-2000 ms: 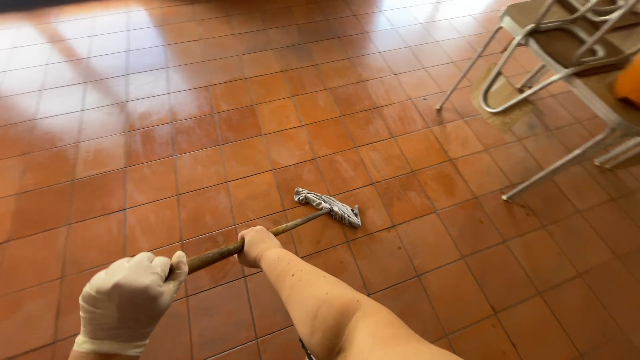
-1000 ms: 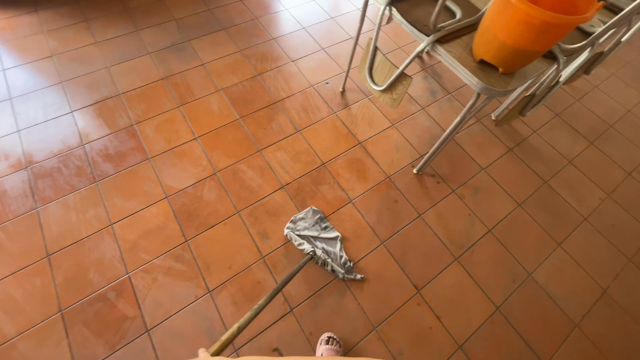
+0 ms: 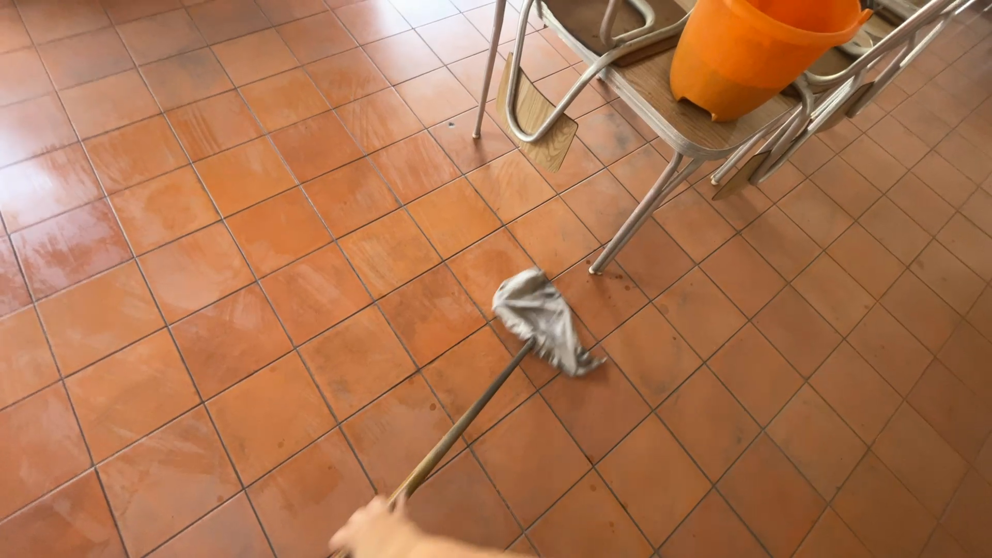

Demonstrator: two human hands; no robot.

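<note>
My right hand [image 3: 376,527] is bare and wraps round the wooden handle [image 3: 442,449] of a mop at the bottom of the view. The handle runs up and to the right to a grey mop cloth [image 3: 542,322], which lies bunched on the terracotta tile floor [image 3: 356,349]. The cloth's tail points to the lower right, a little below a metal chair leg. My left hand is outside the view.
Metal-framed chairs with wooden seats [image 3: 709,128] stand at the upper right. An orange plastic bucket [image 3: 744,58] rests on one seat. A wooden board [image 3: 535,120] hangs at the frame's left. Wet sheen and streaks show on the tiles at left.
Two seconds ago my gloved left hand held the handle's upper part; it has left the view. The mop cloth has moved towards the chairs. The view has swung right, bringing in the whole front chair and bucket.
</note>
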